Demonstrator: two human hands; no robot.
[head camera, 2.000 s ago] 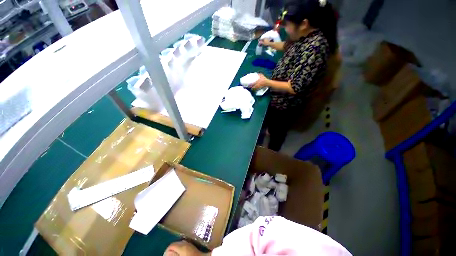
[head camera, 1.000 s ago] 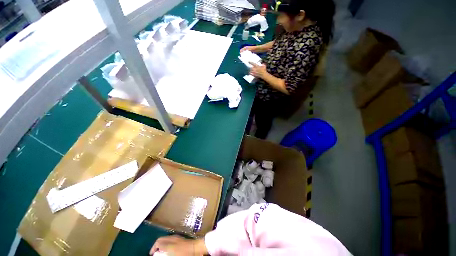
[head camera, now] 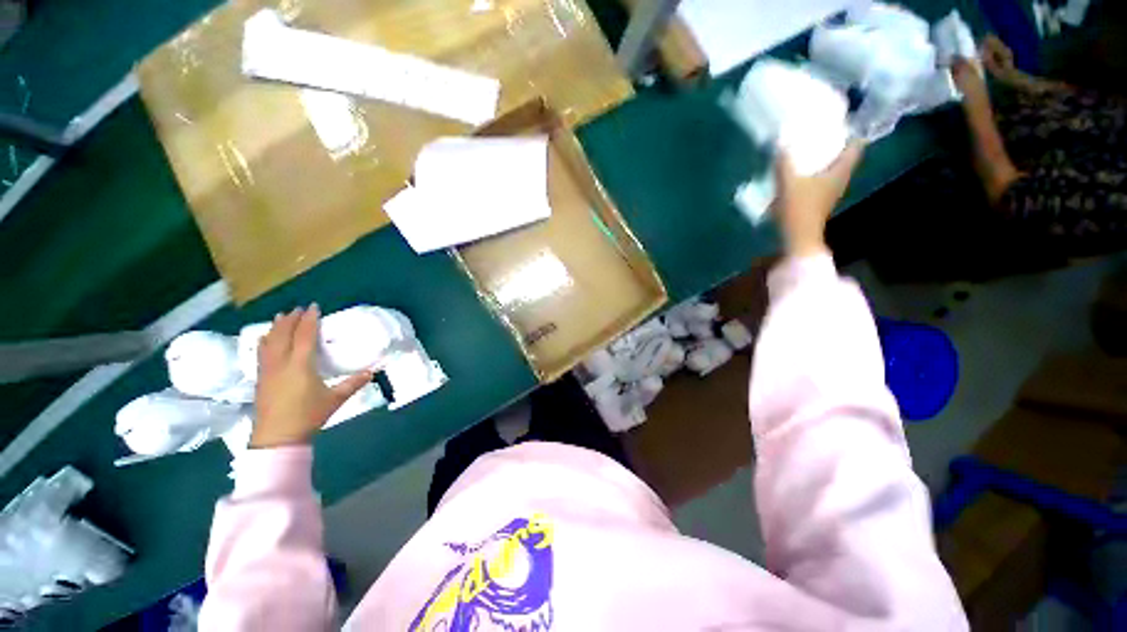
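Several white security cameras (head camera: 204, 367) lie in a group on the green bench at left. My left hand (head camera: 294, 377) is over this group, with fingers and thumb around part of one camera (head camera: 358, 336); its palm hides some of it. My right hand (head camera: 818, 198) is reached out to the right and holds another white camera (head camera: 791, 114), blurred, above the bench. More white cameras (head camera: 877, 52) lie just beyond it. A shallow cardboard tray (head camera: 606, 296) with a white sheet (head camera: 476, 191) over its edge lies between my hands.
Flattened cardboard (head camera: 210, 161) with a white strip (head camera: 371, 77) lies beyond the tray. A carton (head camera: 704, 414) with white pieces is below the bench edge. Another person's arm (head camera: 983, 124) is at upper right. White items (head camera: 56, 543) are at lower left.
The view has swung left and down. My left hand and the camera group have come into view. My right hand, low beside the tray before, is now at the right, holding a camera.
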